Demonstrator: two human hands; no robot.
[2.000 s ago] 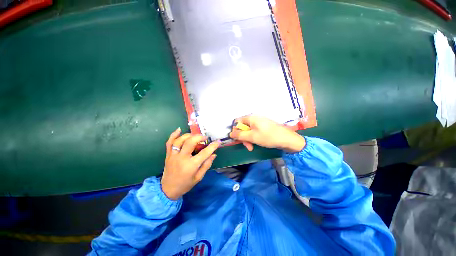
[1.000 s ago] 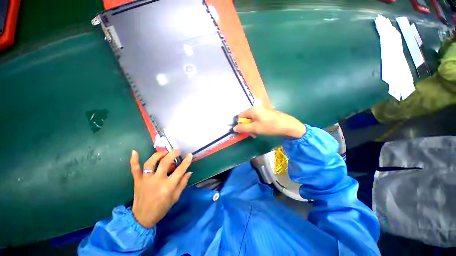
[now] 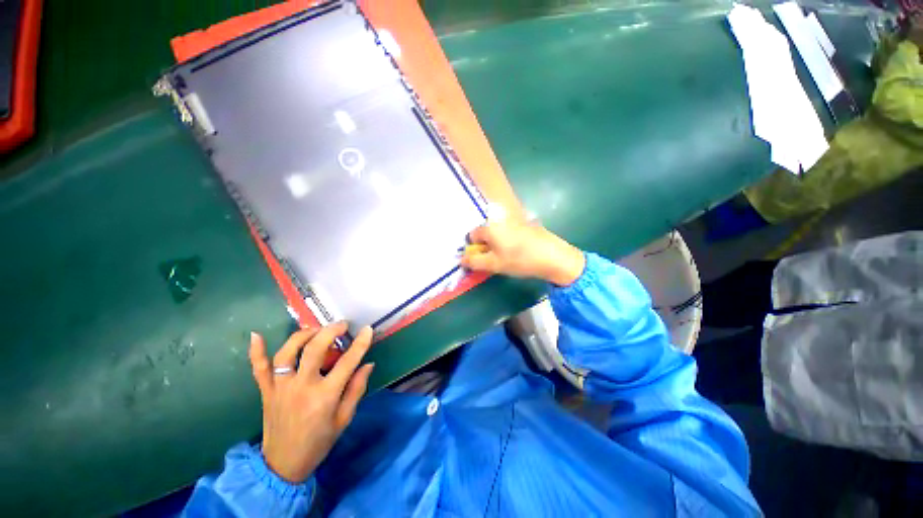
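A flat grey laptop lid (image 3: 304, 212) with a round logo lies tilted in a red-orange tray (image 3: 445, 91). A thin black adhesive strip (image 3: 417, 296) runs along its near edge between my hands. My left hand (image 3: 304, 405) rests with spread fingers on the near left corner, fingertips touching it. My right hand (image 3: 524, 249) is at the near right corner, pinching the strip end with a small yellow piece (image 3: 474, 253) at the fingertips. More black strips lie along the far and right edges.
The tray lies on a green bench. A dark green scrap (image 3: 182, 277) is at the left. White sheets (image 3: 777, 91) lie at the far right, beside a person's yellow-green sleeve (image 3: 850, 167). Another red tray (image 3: 25, 96) is at the far left. A whitish bin (image 3: 673, 288) stands below the bench.
My right hand has moved along the near edge from near its middle to the right corner, and the black strip now shows along that edge. My left hand stays at the left corner. The view has shifted.
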